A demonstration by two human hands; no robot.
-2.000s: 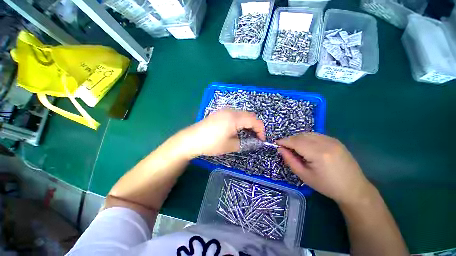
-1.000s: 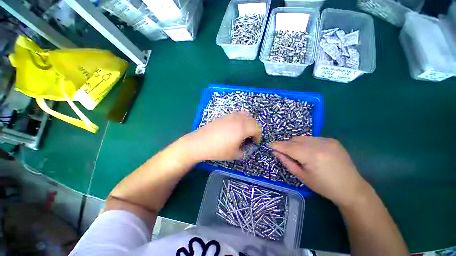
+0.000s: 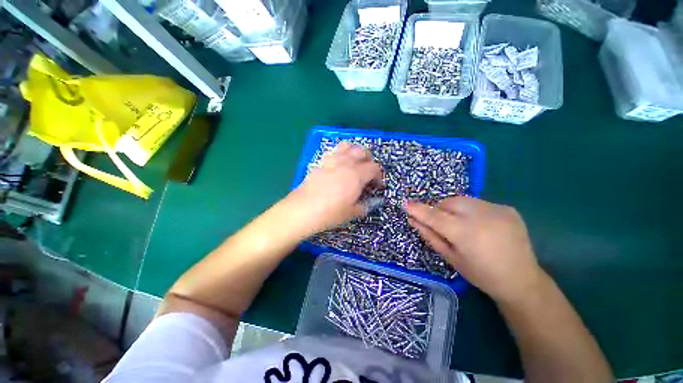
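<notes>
The blue parts tray [image 3: 481,168] is heaped with short shiny metal pieces [image 3: 427,168]. My left hand [image 3: 341,187] is over the tray's left half, its fingers curled around a greyish clump of small metal parts [image 3: 372,202], partly hidden by the fingers. My right hand [image 3: 475,232] is over the tray's right half, palm down, thumb and fingertips close together beside the clump. Whether a small part is between the right fingertips cannot be made out. The near clear plastic tub [image 3: 443,318] holds long metal pins [image 3: 378,310], crisscrossed, between the tray and my body.
Three clear bins stand beyond the tray: two with small metal parts [image 3: 434,71], one with pale packets [image 3: 511,71]. Stacked clear boxes [image 3: 271,48] are at upper left, another [image 3: 642,71] at far right. A yellow bag [image 3: 97,105] and dark flat object [image 3: 191,149] lie left, by a metal post [image 3: 168,48].
My left hand has shifted slightly up and its fingers have changed position around the clump. The bright bit seen between the hands two seconds ago no longer shows. My right hand stays nearly in place.
</notes>
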